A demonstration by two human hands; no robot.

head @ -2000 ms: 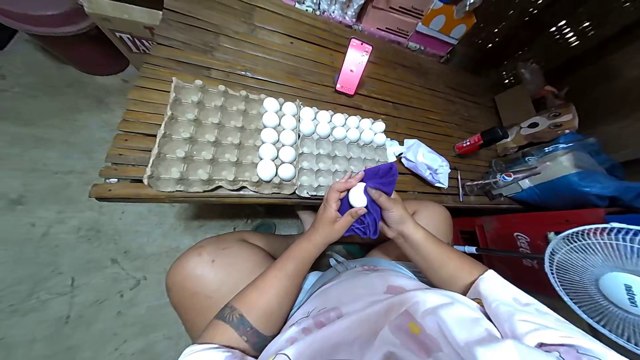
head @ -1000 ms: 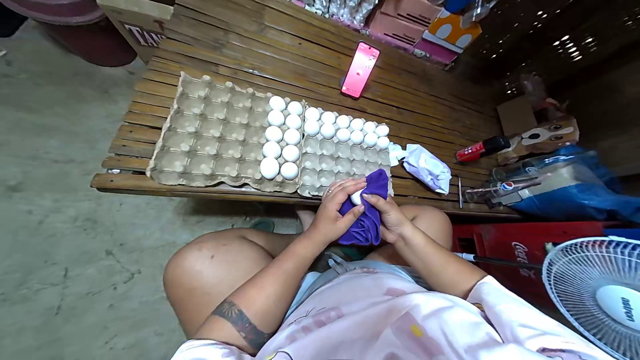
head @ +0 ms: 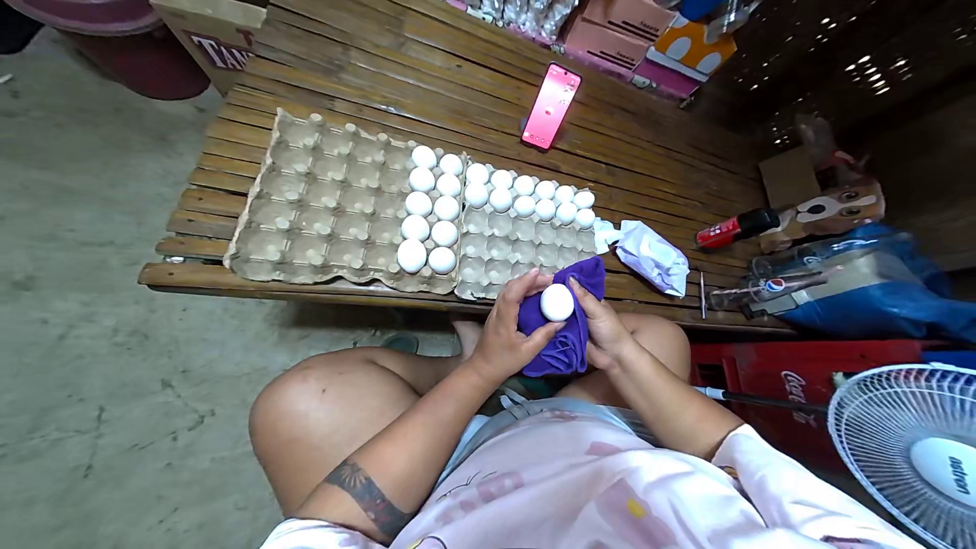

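A white egg [head: 557,303] rests against a folded purple cloth [head: 558,357] between my two hands, above my lap. My left hand [head: 509,332] curves round the egg's left side, fingers above and thumb below it. On the other side, my right hand [head: 602,320] grips the cloth, its thumb close to the egg. Just beyond my hands lie two cardboard egg trays at the table's front edge. The left tray [head: 320,206] has two columns of white eggs at its right side. In the right tray [head: 526,248], two rows of white eggs fill the far side.
A lit phone [head: 550,107] leans upright on the slatted bamboo table [head: 381,84]. To the right are a white plastic bag [head: 652,258], a dark bottle with a red label [head: 736,229] and glass bottles [head: 778,288]. An electric fan [head: 915,457] stands at the lower right, near a red crate [head: 793,374].
The egg, partly covered by fingers and cloth a second ago, now shows its full round face. My hands have shifted slightly around it. The eggs in the trays look the same.
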